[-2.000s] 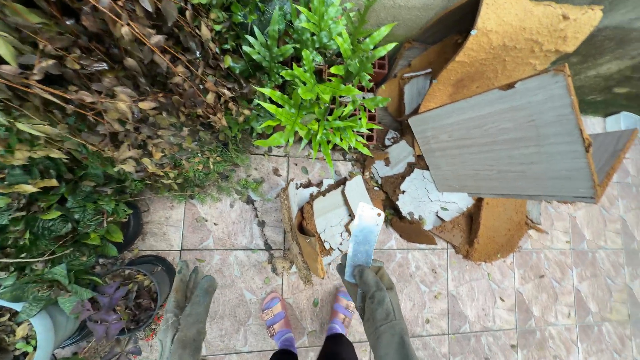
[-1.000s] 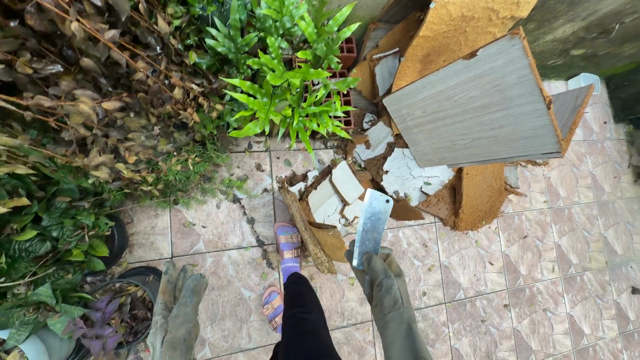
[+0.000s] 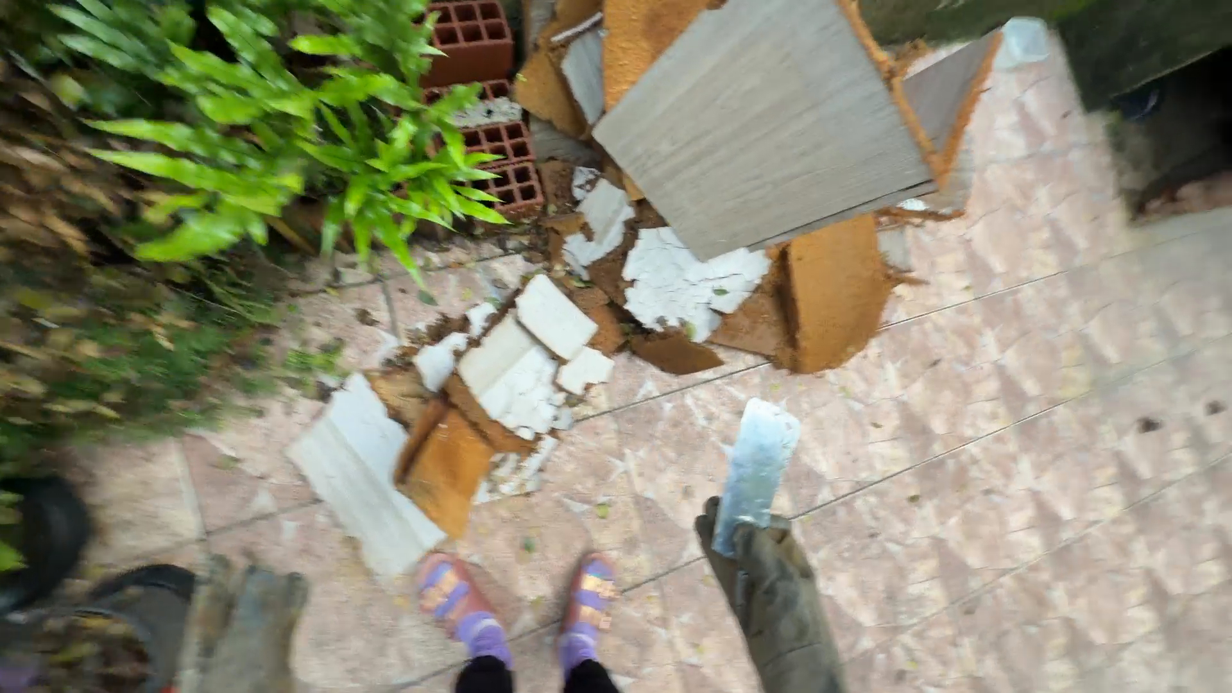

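Note:
A worn work glove covers my right hand [image 3: 770,587], which grips a flat metal cleaver [image 3: 757,472] by its handle; the blade points up and away over the tiles. My left hand [image 3: 241,630], gloved too, hangs at the lower left edge with nothing visible in it; its fingers look close together and blurred. Between and ahead of the hands lie broken board pieces: a grey-white strip [image 3: 361,472], an orange-brown chunk [image 3: 450,467] and white flakes [image 3: 556,318]. Farther off, a large grey wood-grain panel [image 3: 770,125] leans on more crumbling board [image 3: 837,294].
Purple-strapped sandals [image 3: 592,592] stand on pinkish floor tiles [image 3: 972,462] just below the debris. Green fern-like leaves [image 3: 366,164] and red hollow bricks [image 3: 505,159] border the pile at the upper left. Black plant pots [image 3: 144,587] sit by my left hand. A translucent container [image 3: 1023,41] lies at the upper right.
My feet have shifted. The grey-white strip near them now lies face up, left of the orange-brown chunk, where a brown-edged board stood one second ago. The cleaver stays in my right hand.

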